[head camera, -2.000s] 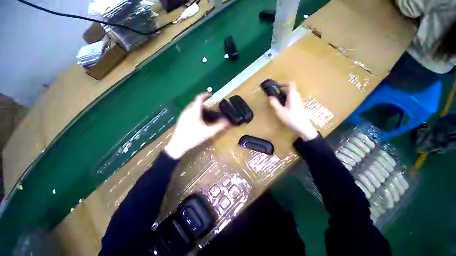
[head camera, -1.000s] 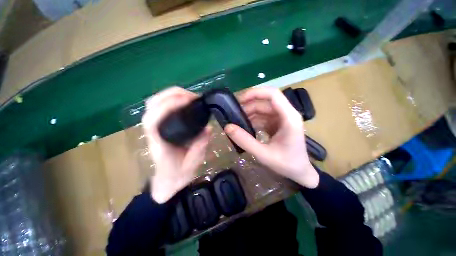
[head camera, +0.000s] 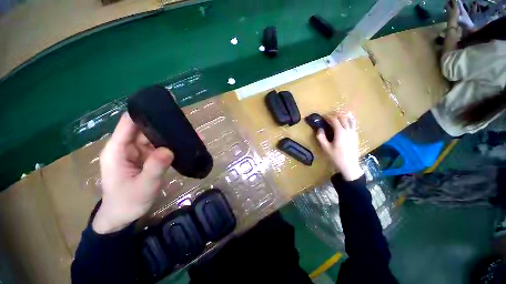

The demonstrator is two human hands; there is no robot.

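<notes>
My left hand is bare and holds a black plastic housing up over the clear blister tray. My right hand is on another black housing at the cardboard, its fingers around the right side. Two loose housings lie side by side left of my right hand. One more loose housing lies below them, near the tray's right end. Several housings sit side by side along the tray's near edge, oval rims up; my left sleeve partly hides the leftmost.
The green conveyor belt runs beyond the bench, with black housings and white specks on it. A white metal bar stands at the bench edge. A tray of white parts, a blue stool and another person are at the right.
My hands were together over the tray with housings; now they are apart. The left has one housing raised, and the right has moved right to a housing on the cardboard.
</notes>
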